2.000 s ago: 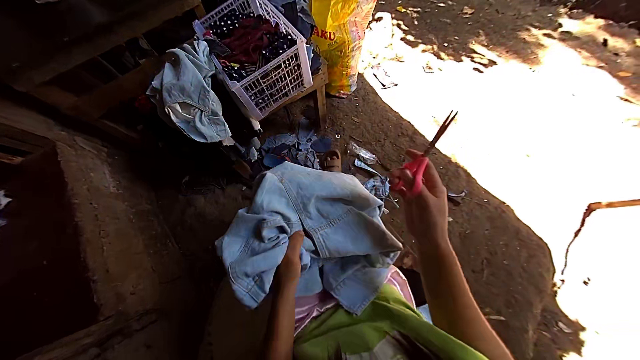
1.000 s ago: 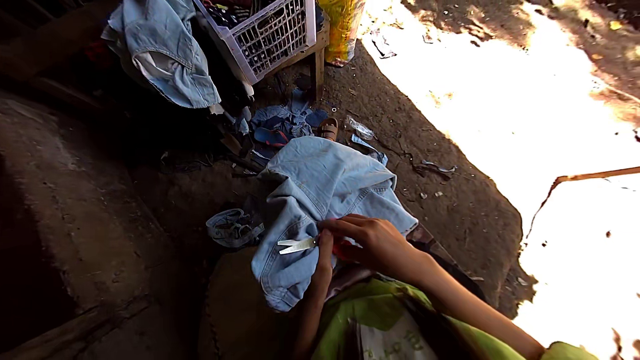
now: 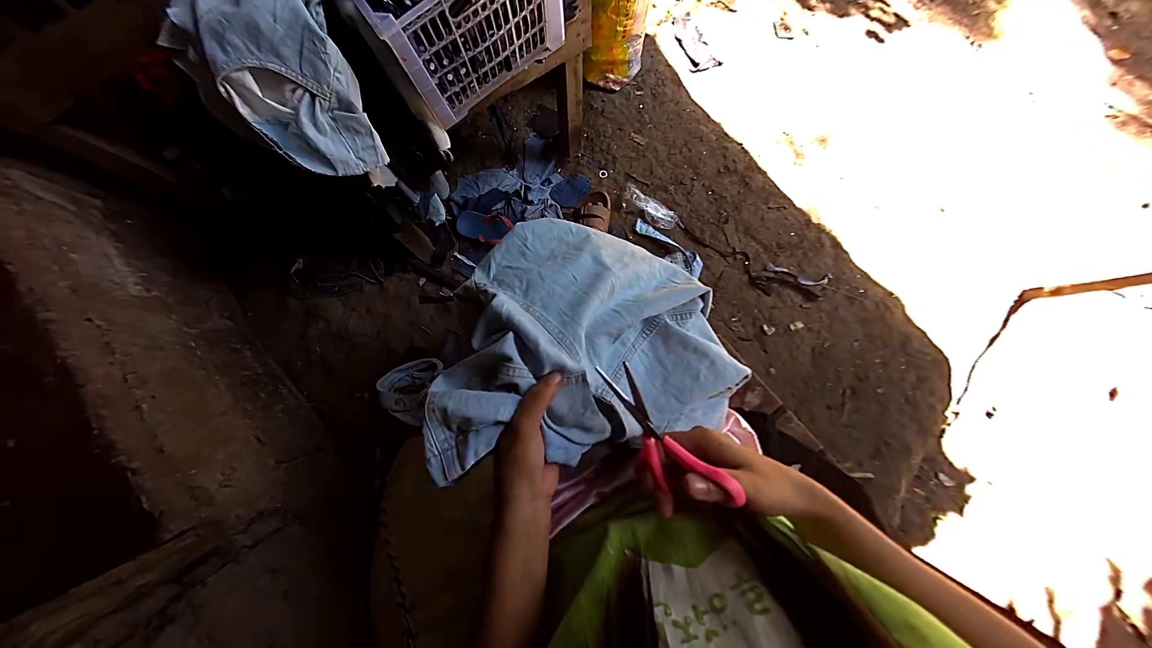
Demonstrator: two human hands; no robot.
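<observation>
Across my lap lies a light blue denim garment point(image 3: 585, 306) with stitched seams. My left hand point(image 3: 526, 441) grips its near left part, thumb on top and the fingers hidden beneath the cloth. My right hand point(image 3: 720, 468) holds a pair of scissors point(image 3: 661, 441) by the pink handles; the blades are parted, point away from me and lie over the denim, with no cloth plainly between them. Under the garment, pink striped cloth point(image 3: 589, 490) and green cloth point(image 3: 612, 558) cover my lap.
A white plastic crate point(image 3: 477, 54) sits on a wooden stand point(image 3: 572, 103) ahead. More denim point(image 3: 297, 99) hangs to its left. Denim scraps point(image 3: 517, 189), a brown sandal point(image 3: 594, 211) and a clear plastic wrapper point(image 3: 652, 207) lie on the dirt floor. A yellow bag point(image 3: 616, 40) stands beyond.
The scissors were raised off to the right, then came down to the denim beside my left hand. Now the two hands are apart, with the scissors to the right of my left hand.
</observation>
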